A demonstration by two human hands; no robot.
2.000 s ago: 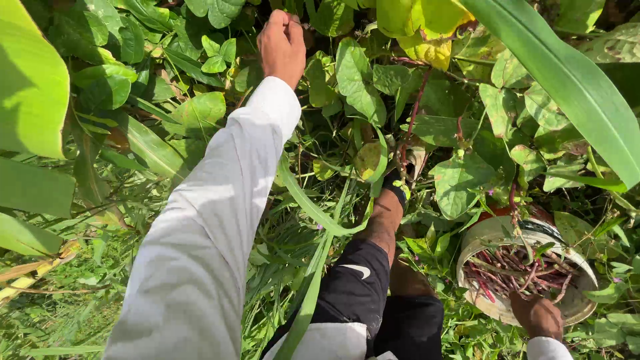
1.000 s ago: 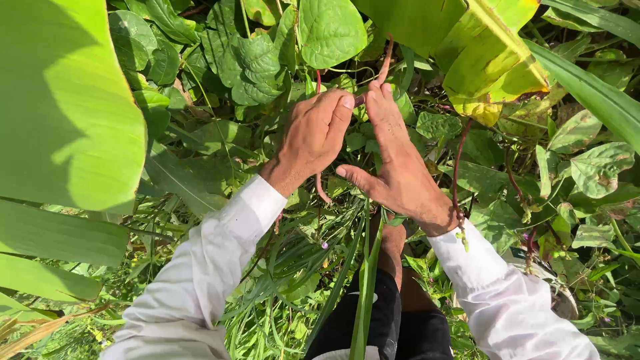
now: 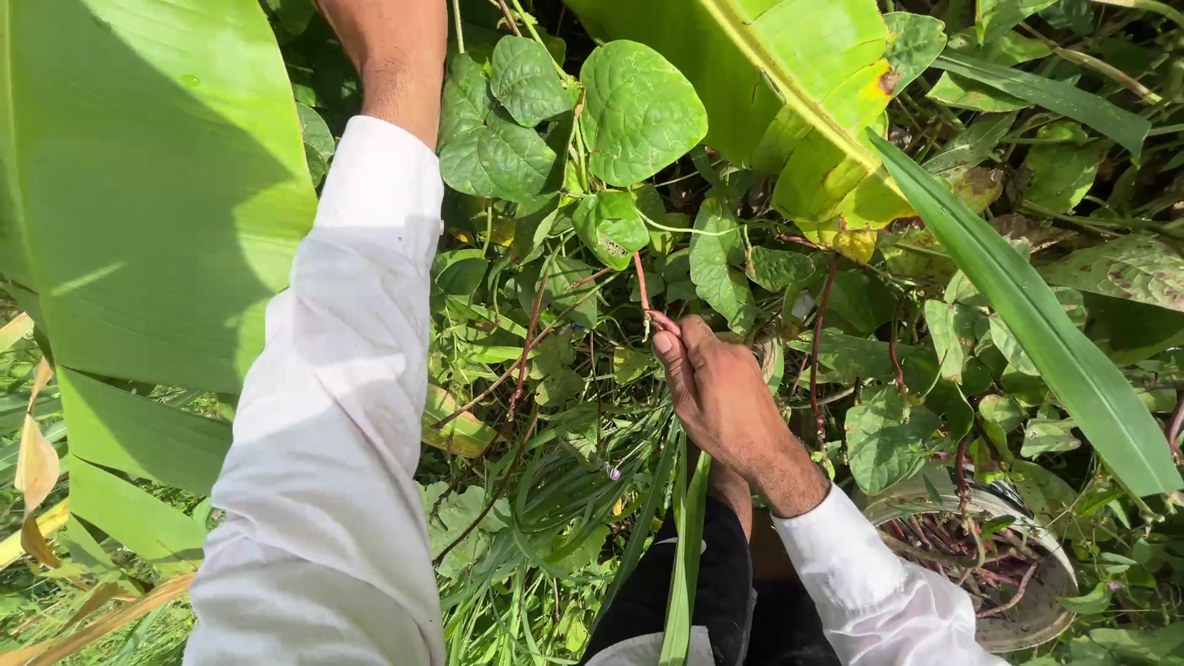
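Observation:
My right hand (image 3: 731, 398) is closed on the end of a reddish bean pod (image 3: 662, 322) at the middle of the view, thumb and fingers pinched on it. My left hand (image 3: 393, 46) reaches up past the top edge, beside the bean leaves; its fingers are out of view. More slim dark-red pods hang among the vines, one (image 3: 528, 347) left of my right hand and another (image 3: 820, 356) to its right. At the lower right, partly behind my right sleeve, a round whitish bucket (image 3: 1064, 587) holds many picked red pods (image 3: 999, 564).
A broad banana leaf (image 3: 139, 203) fills the upper left, and a yellowing one (image 3: 823, 102) hangs at the top. A long green blade (image 3: 1036, 324) crosses the right side. Bean leaves (image 3: 643, 111) and grass surround my hands and legs.
My hands were close together at the vine a second ago. My left hand has since moved up and my right hand down, now on a pod. Earlier still, my right hand was at the bucket.

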